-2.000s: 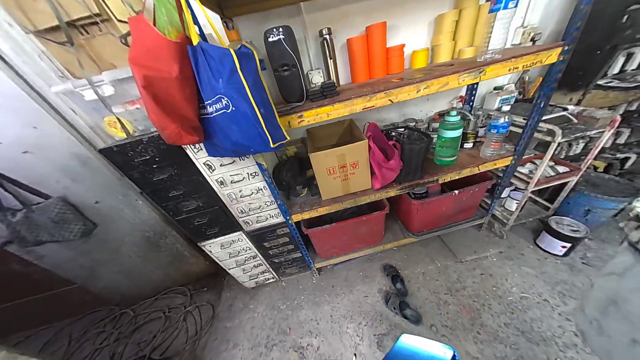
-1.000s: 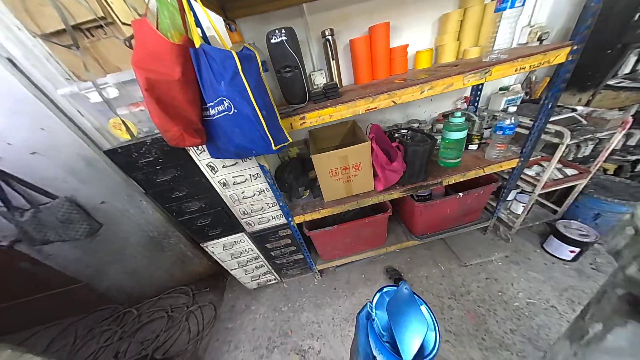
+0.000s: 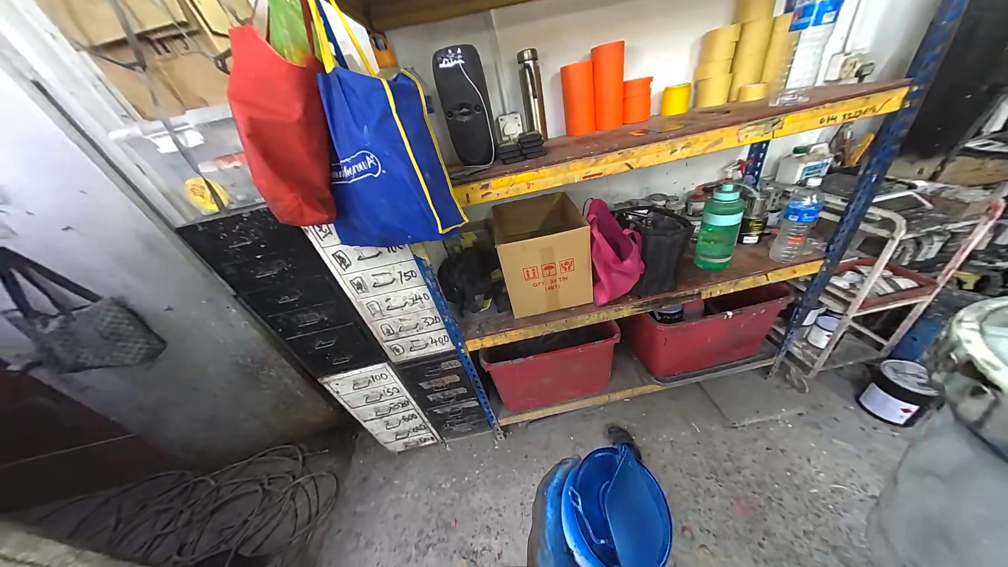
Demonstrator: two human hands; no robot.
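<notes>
At the bottom centre of the head view, my left hand [image 3: 546,512], blue all over like a glove or paint, is closed around the left side of a blue open-topped container [image 3: 579,504]. A broad, flat blue piece [image 3: 636,512] stands in its opening on the right; its exact kind cannot be told. The container is over the concrete floor, in front of the shelf rack. Just beyond its rim shows part of a black sandal [image 3: 622,437]. My right hand is not in view.
A metal rack [image 3: 693,140] holds tape rolls, bottles, bags and a cardboard box [image 3: 547,276], with red tubs [image 3: 551,370] below. Labelled drawers [image 3: 394,299] stand left, coiled hose or cable [image 3: 228,504] on the floor. A paint tin [image 3: 898,394] and blurred grey object [image 3: 937,472] are right.
The blue container has come further into view from the bottom edge, with my left hand now seen on it. It covers most of the sandals that lay visible on the floor earlier.
</notes>
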